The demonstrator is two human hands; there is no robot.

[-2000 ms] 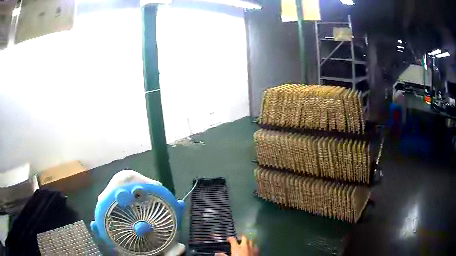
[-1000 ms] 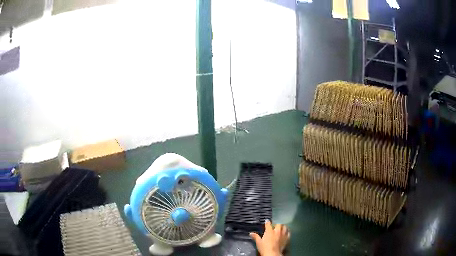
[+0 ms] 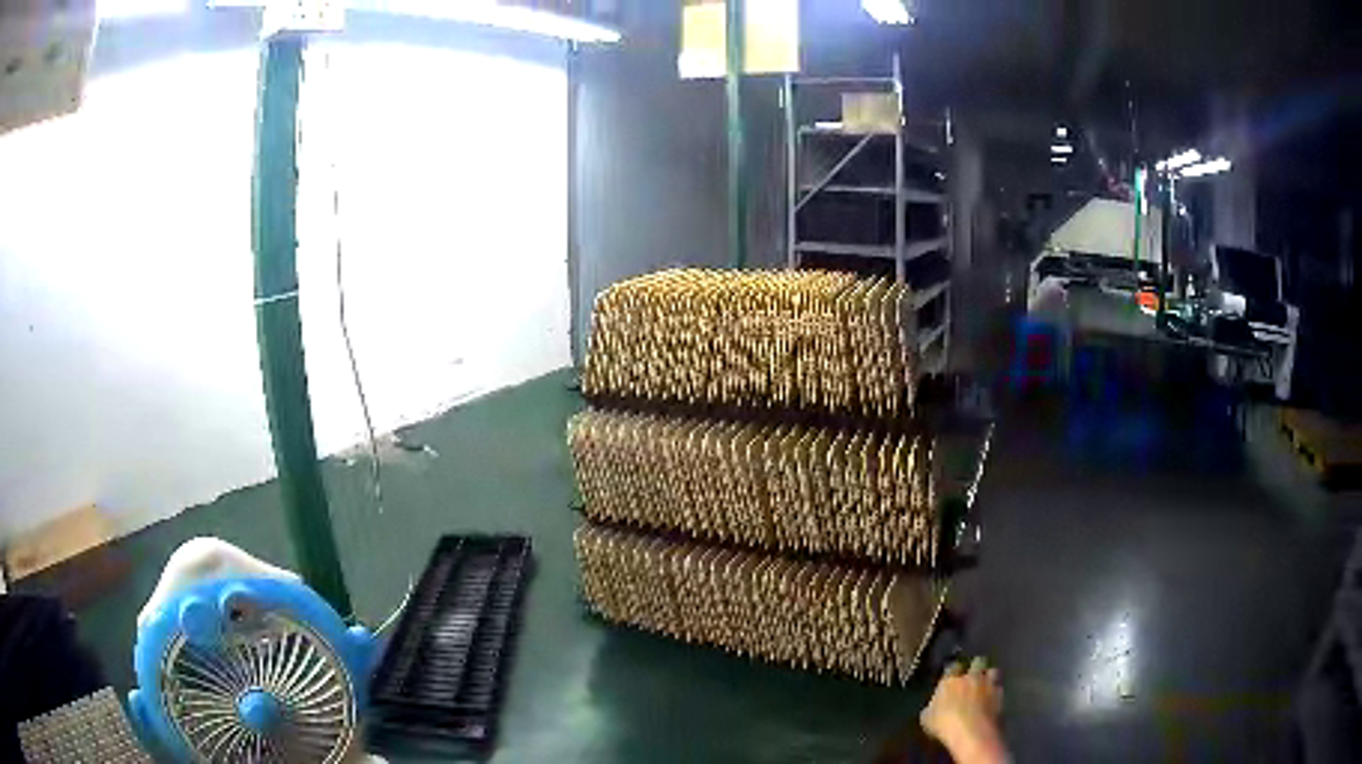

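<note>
My right hand (image 3: 968, 714) is at the bottom edge, small and blurred, just beyond the lower right corner of the loaded racks. Its fingers look slightly bent; I cannot tell whether they touch or hold anything. The loaded racks (image 3: 754, 478) stand in three tiers, full of tan PCB panels on edge. An empty black slotted rack (image 3: 454, 627) lies flat on the green surface to their left. My left hand is not in view.
A blue and white desk fan (image 3: 254, 702) stands at lower left, beside a pale dotted panel (image 3: 90, 734). A cardboard box (image 3: 57, 540) is at the left wall. A green post (image 3: 291, 329) rises behind the fan. Metal shelving (image 3: 851, 187) and a workbench stand farther back.
The view has turned to the right. My right hand has left the near end of the empty rack and is now by the right end of the loaded racks.
</note>
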